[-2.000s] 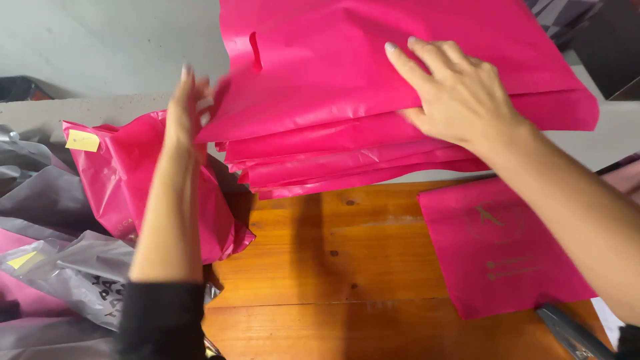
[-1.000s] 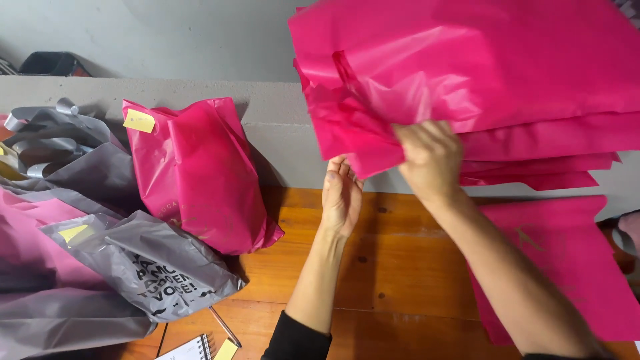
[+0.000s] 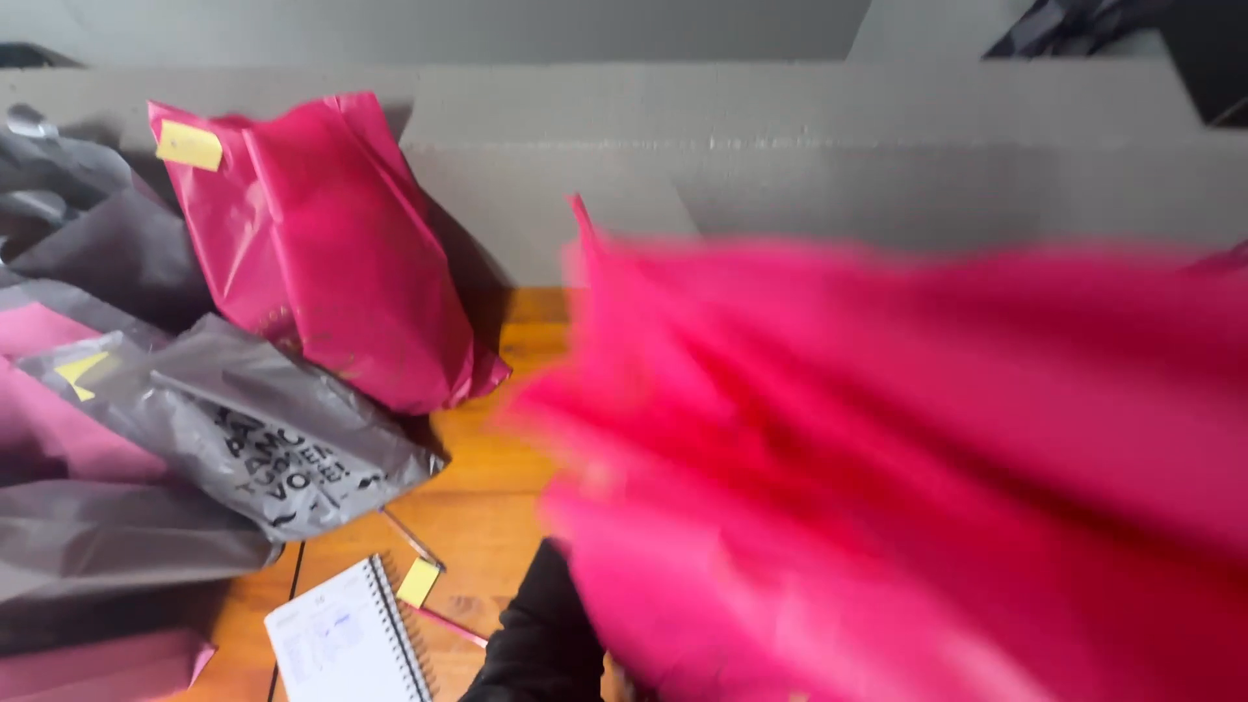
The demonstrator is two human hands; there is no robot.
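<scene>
Large pink plastic bags (image 3: 877, 468), blurred by motion, fill the right half of the head view. Both of my hands are hidden behind or under them. Only a black sleeve of my left arm (image 3: 551, 634) shows, at the bottom centre, running up to the lower left edge of the pink plastic. What my left hand does under the plastic cannot be seen. Nothing of my right arm is visible.
A filled pink bag (image 3: 331, 263) with a yellow sticky note (image 3: 190, 145) leans against the grey ledge (image 3: 585, 127). Grey printed bags (image 3: 283, 439) lie at left. A spiral notebook (image 3: 341, 634), a pen and a yellow note pad (image 3: 418, 582) rest on the wooden table (image 3: 497, 487).
The pink bags have come down from over the ledge toward me and now cover my hands. A second ago both hands were visible at their lower left corner.
</scene>
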